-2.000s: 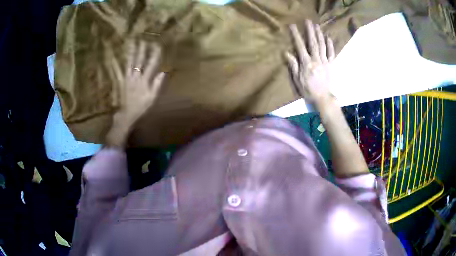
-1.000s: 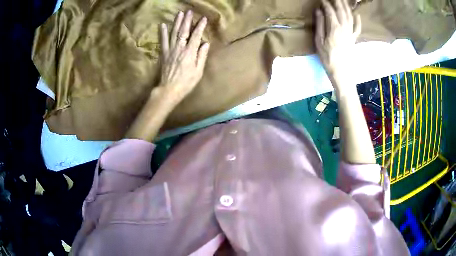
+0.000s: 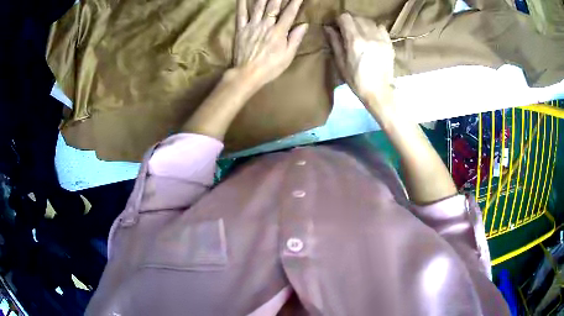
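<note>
The brown jacket body lies over the table, with shiny, wrinkled lining (image 3: 154, 52) at the left and a matte shell strip (image 3: 278, 111) along the near edge. My left hand (image 3: 267, 43) lies flat on the cloth, fingers apart and fingertips at the picture's top edge; it wears a ring. My right hand (image 3: 365, 58) is just right of it, fingers bent down onto the cloth near a seam. Whether its fingers pinch the cloth is hidden.
The white table surface (image 3: 445, 92) shows along the near edge. A yellow wire basket (image 3: 525, 173) stands at the right above the green floor. Dark cloth with pale scraps (image 3: 49, 207) lies at the left. More brown cloth (image 3: 501, 37) reaches the upper right.
My left hand has moved right and farther up the cloth. My right hand has moved left beside it, and its fingers have bent. The lining and shell strip show more than at first.
</note>
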